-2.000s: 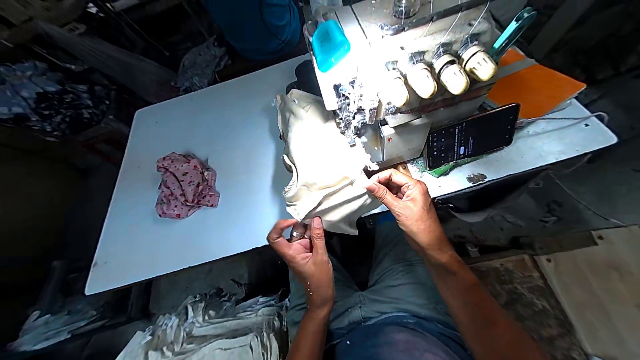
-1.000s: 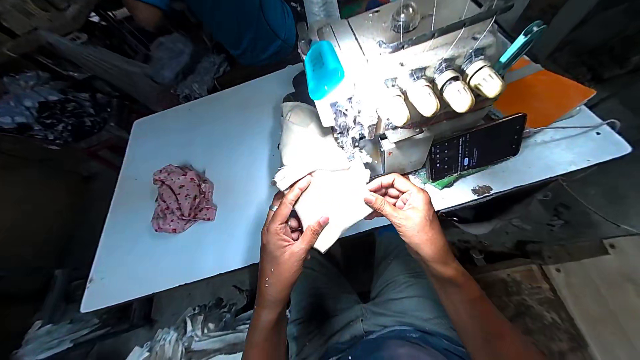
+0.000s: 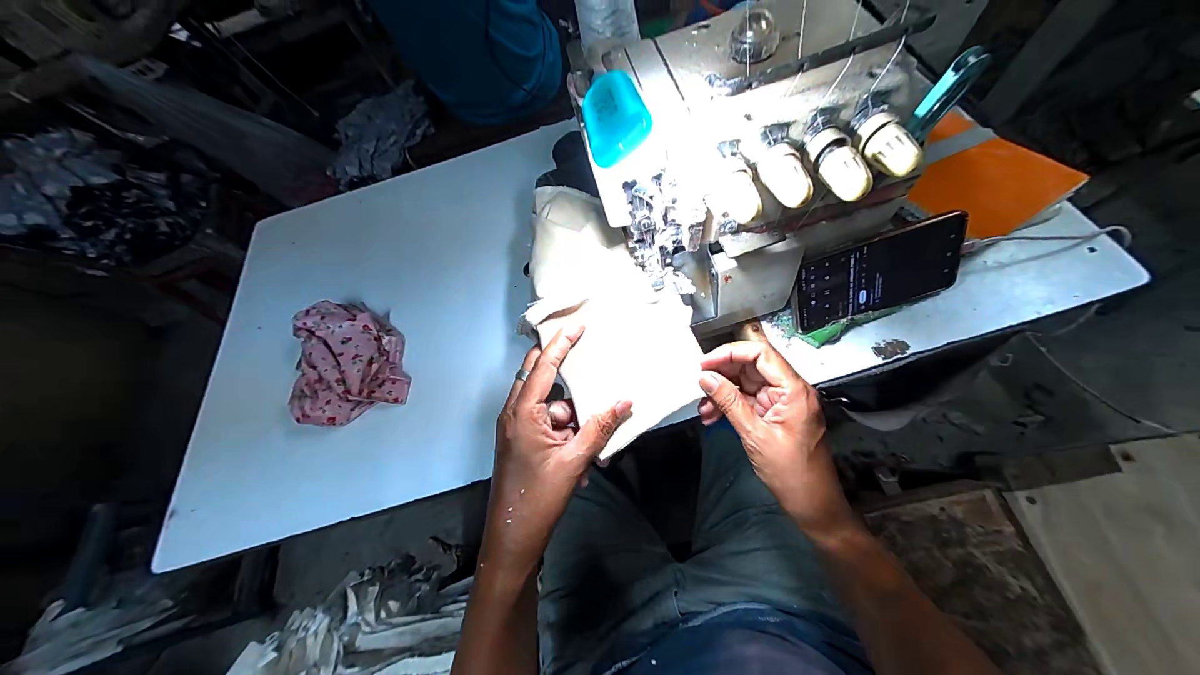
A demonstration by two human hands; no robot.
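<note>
A cream fabric piece [image 3: 628, 361] runs from my hands up to the needle and presser-foot area of an overlock sewing machine [image 3: 750, 103], lit by a bright lamp. My left hand [image 3: 553, 417], with a ring on one finger, holds the fabric's left and lower edge, thumb on top. At its right edge, my right hand [image 3: 764, 403] pinches the fabric between thumb and forefinger. More cream cloth lies folded left of the presser foot. A crumpled pink printed cloth [image 3: 349, 364] rests on the white table [image 3: 441, 234], well left of my hands.
Right of the machine, a phone [image 3: 881, 272] leans with its cable by an orange folder [image 3: 1003, 183]. Light fabric pieces [image 3: 375, 619] are heaped below the table's front edge. Beyond the table is a person in a blue garment [image 3: 473, 56]; dark and grey cloth lies at far left.
Two seconds ago the fabric hung gathered between my fingertips; now it lies flatter toward me. My left hand has moved up along its left side, and my right hand still pinches the right edge.
</note>
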